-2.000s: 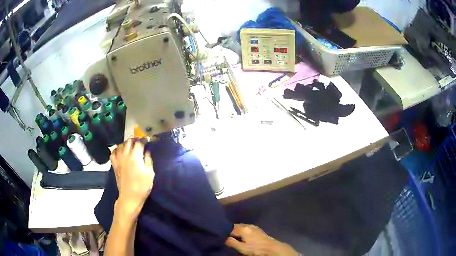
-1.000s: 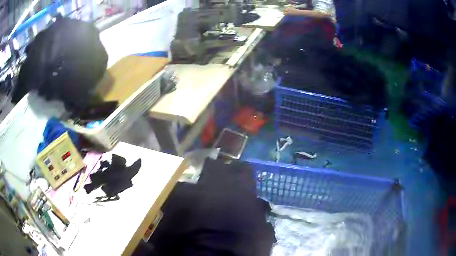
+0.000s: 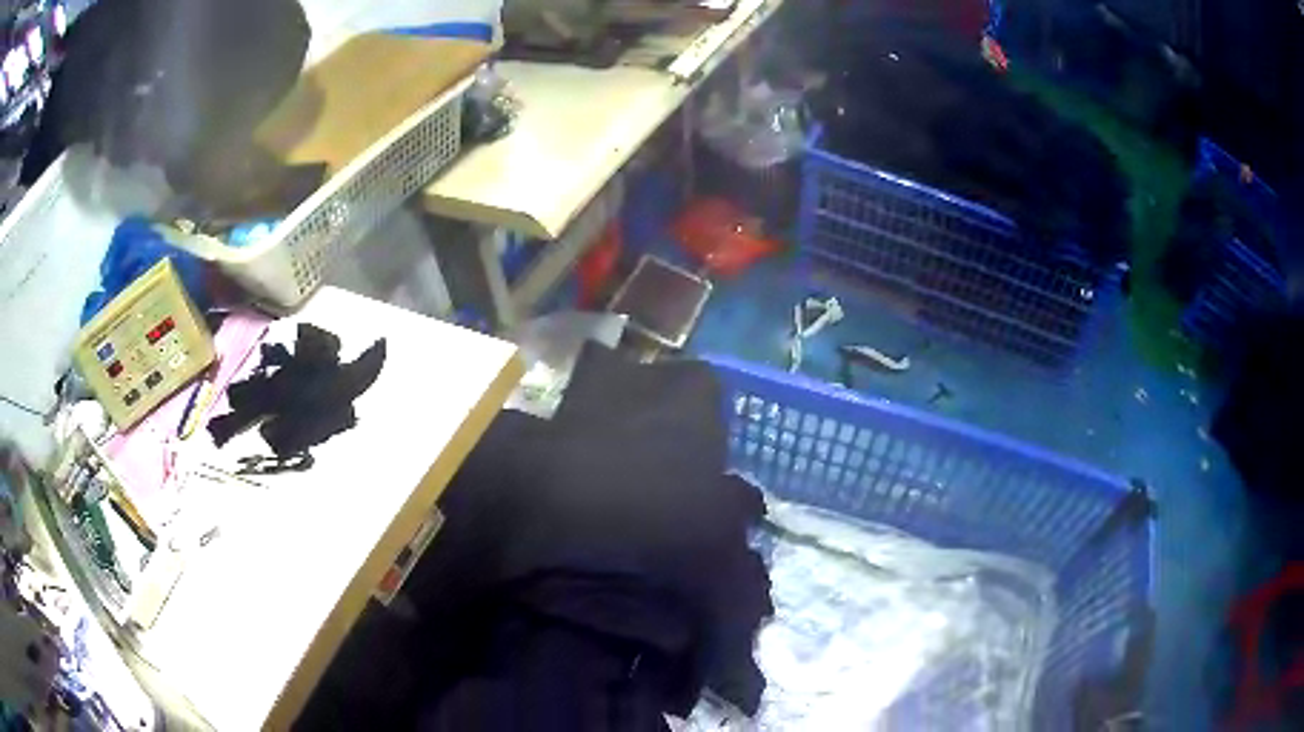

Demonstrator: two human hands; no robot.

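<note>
No hand shows in the head view now; both of my hands are out of the picture or hidden. Stacked dark garment pieces (image 3: 586, 493) drape beside the table's wooden edge and over the near side of a blue plastic basket (image 3: 915, 443). Their lower part is bunched in folds at the bottom of the picture. Clear plastic (image 3: 901, 629) lies in the basket. Small black cloth pieces (image 3: 300, 393) lie in a loose pile on the white table (image 3: 336, 501).
The control panel (image 3: 145, 348) stands on the table's left, beside a pink sheet (image 3: 236, 350). A white plastic basket (image 3: 343, 222) holds cardboard and dark items. Another table (image 3: 572, 122) stands behind. A second blue crate (image 3: 951, 258) with dark cloth is on the blue floor.
The view has swung right from the sewing machine to the baskets. My hands, earlier on the dark cloth at the machine, are out of sight. The dark pieces' lower part looks more bunched.
</note>
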